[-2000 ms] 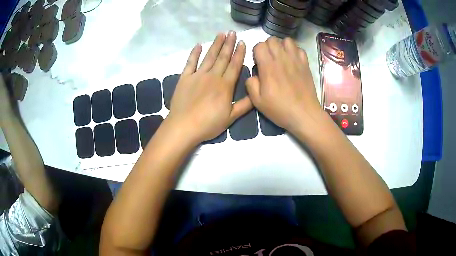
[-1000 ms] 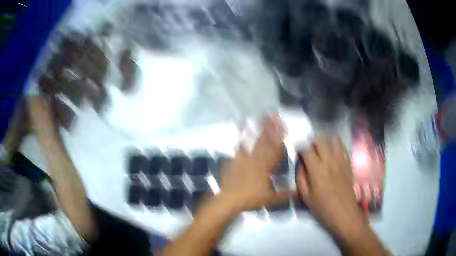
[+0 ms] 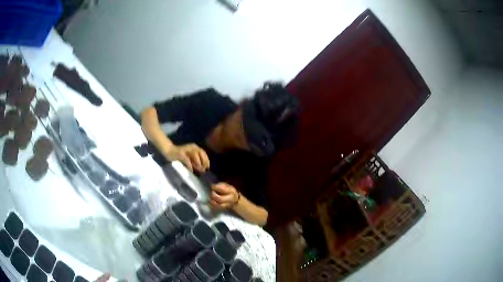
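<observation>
The white sheet of black adhesive pads (image 3: 46, 258) lies at the lower left, cut off by the picture's edge. Two rows of black rounded pads show on it. A small, blurred bit of fingertip shows at the bottom edge beside the pads; it seems to be my left hand (image 3: 103, 277). The rest of that hand is out of the picture. My right hand is not in view. Stacked dark housings (image 3: 175, 220) with paler rim lines stand at the bottom middle.
A person in black (image 3: 201, 118) works with both hands across the table. A clear bag of pads (image 3: 105, 182) lies mid-table. Brown-topped pieces (image 3: 25, 121) lie left, a dark pile (image 3: 77, 83) beyond them. A blue crate (image 3: 30, 22) is upper left, a red door (image 3: 358, 82) behind.
The view has swung up and tilted, showing the far side of the table and the room. My hands have dropped almost wholly out of the picture; the phone and bottle are out of view.
</observation>
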